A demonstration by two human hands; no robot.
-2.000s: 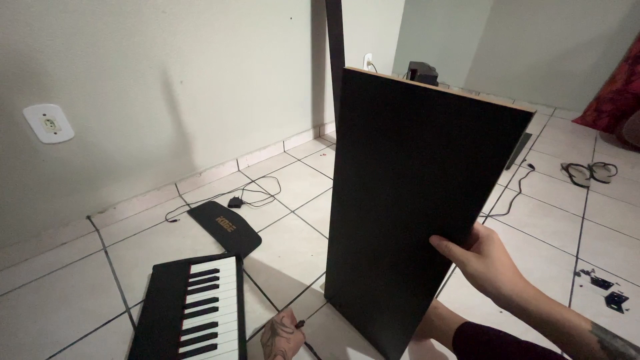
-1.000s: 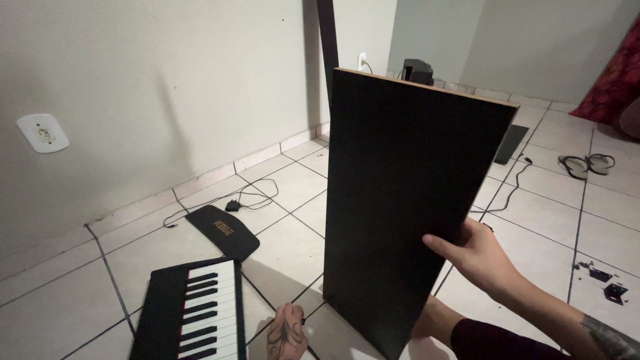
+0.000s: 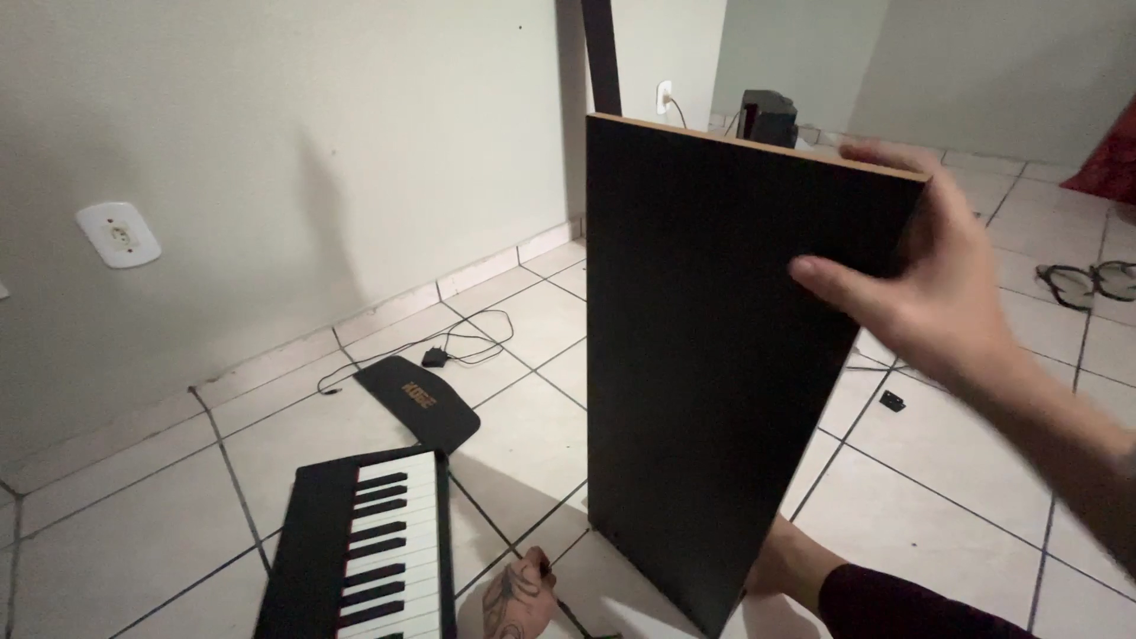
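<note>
A tall black wood-based board [image 3: 728, 355] with a pale raw top edge stands upright on the tiled floor, slightly tilted. My right hand [image 3: 923, 257] grips its right edge near the top, thumb on the front face and fingers behind. My left hand [image 3: 519, 595], tattooed, is low near the floor, left of the board's foot, fingers curled around something small and dark that I cannot make out. Just left of that hand lies an electronic keyboard [image 3: 382, 550] with black and white keys. Beyond the keyboard is a black curved panel [image 3: 417, 399] bearing writing.
A power adapter [image 3: 435, 357] with a coiled cable lies by the wall. A wall socket [image 3: 120, 234] is at left. Flip-flops [image 3: 1065, 286] and a small black bracket-like piece [image 3: 893, 401] lie at right. A dark boxy device [image 3: 769, 117] stands behind the board. My bent leg [image 3: 799, 559] is beside the board's foot.
My right hand has moved up the board's right edge, from about mid-height to near the top corner. My left hand stays low beside the keyboard.
</note>
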